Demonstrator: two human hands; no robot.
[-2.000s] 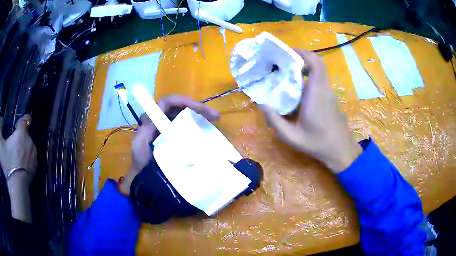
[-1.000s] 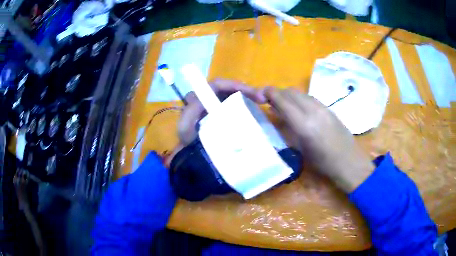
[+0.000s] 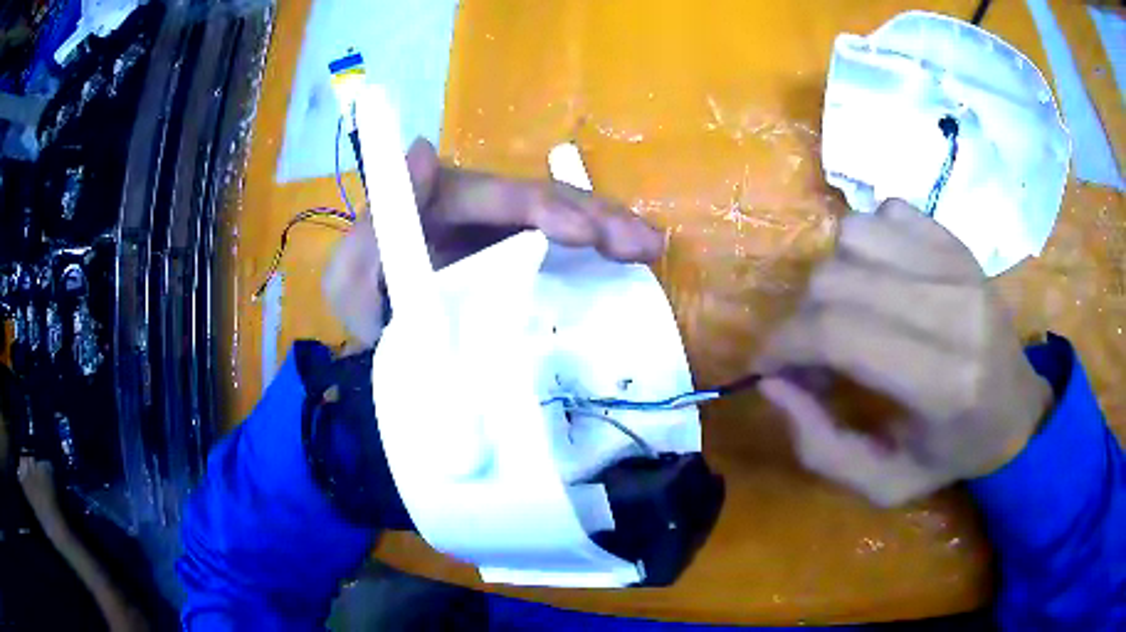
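Observation:
The white camera housing [image 3: 469, 420] is tilted above the bench in front of me, its open side turned right. A white antenna [image 3: 393, 185] sticks up from it. A black camera part [image 3: 661, 512] is joined at its lower right. My left hand [image 3: 494, 216] holds the housing from behind and the left. My right hand [image 3: 901, 358] pinches the dark end of thin leads [image 3: 667, 401] that come out of the housing. The white rear cover [image 3: 1013, 148] lies at the upper right with a cable through its central hole, partly behind my right hand.
A pale patch [image 3: 371, 62] is stuck on the orange bench [image 3: 753, 161] at upper left. Thin wires with a blue-yellow plug [image 3: 348, 68] stand beside the antenna. Ribbed dark trays [image 3: 173, 247] are stacked at left. Another person's arm [image 3: 74, 543] shows at lower left.
The housing has turned so its open side and leads show. My right hand let go of the rear cover earlier and has now moved right, taking hold of the leads.

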